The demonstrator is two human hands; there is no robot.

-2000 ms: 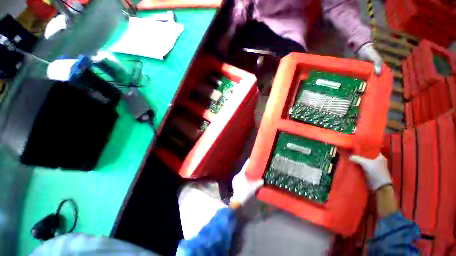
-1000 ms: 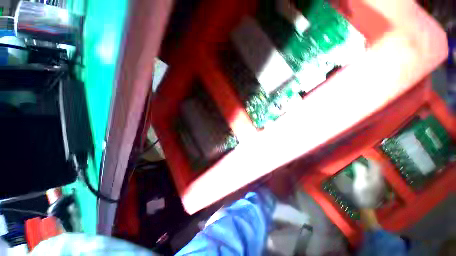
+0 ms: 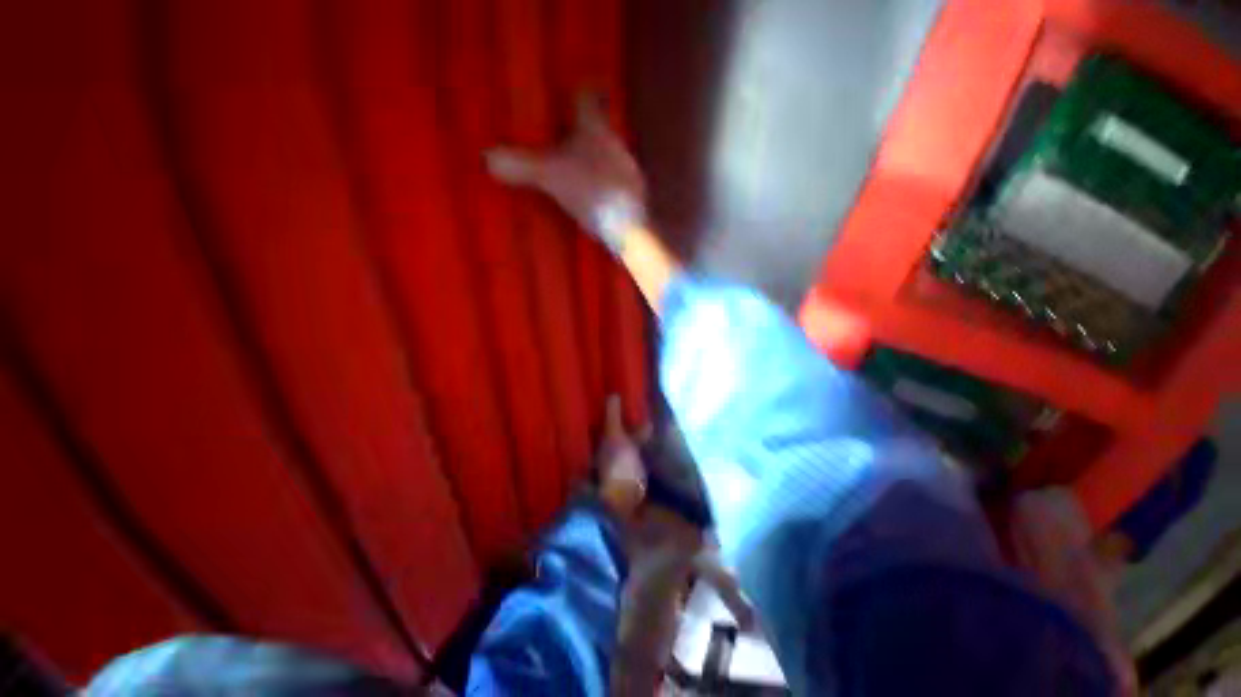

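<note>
A stack of red foam trays (image 3: 395,272) fills the left side, its edges running as long bands. My right hand (image 3: 578,170), pale and blurred, reaches from a blue sleeve to the stack's side with fingers spread; it holds nothing visible. My left hand (image 3: 622,460) is small and blurred lower down, at the stack's lower right edge; its grip cannot be made out. A red two-pocket tray (image 3: 939,123) lies at the right. A green circuit board (image 3: 1102,204) sits in its upper pocket. Another board (image 3: 939,395) shows partly in the lower pocket, behind my right sleeve.
A grey, blurred surface (image 3: 803,136) lies between the stack and the tray. A dark blue shape (image 3: 1168,501) shows by the tray's lower right edge. A white item with a dark part (image 3: 728,647) is at the bottom centre. My right arm crosses the middle.
The view has swung from the green bench to the tray stack. My hands held the two-board tray two seconds ago; now both are at the stack's side and that hold is released.
</note>
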